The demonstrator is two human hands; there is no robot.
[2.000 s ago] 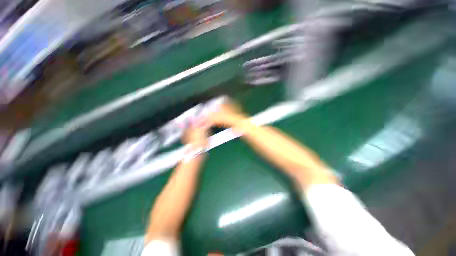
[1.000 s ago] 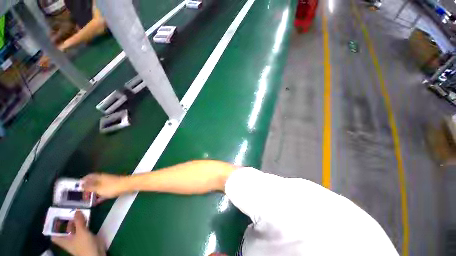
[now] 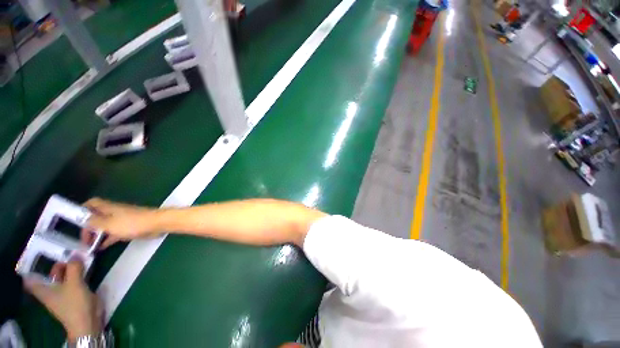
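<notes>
Two white plastic housings with dark rectangular windows are side by side and touching, over the dark green belt at the lower left. My right hand [image 3: 112,221] grips the right end of the upper housing [image 3: 54,214]. My left hand [image 3: 66,292], with a silver watch at the wrist, holds the lower housing [image 3: 32,253], its thumb over the front near the window. The housings are tilted, and parts of their ends are hidden by my fingers.
Several more housings [image 3: 122,138] lie on the belt beyond. A grey-white post [image 3: 216,68] stands on the white rail [image 3: 197,177]. The glossy green worktop [image 3: 292,156] is on my side. Part of another housing [image 3: 10,336] shows at the bottom left corner. A cardboard box [image 3: 567,228] is on the floor.
Both hands and the two housings appear further left and higher in the picture, and the housings are more tilted. The view has shifted. The housings on the belt sit further left.
</notes>
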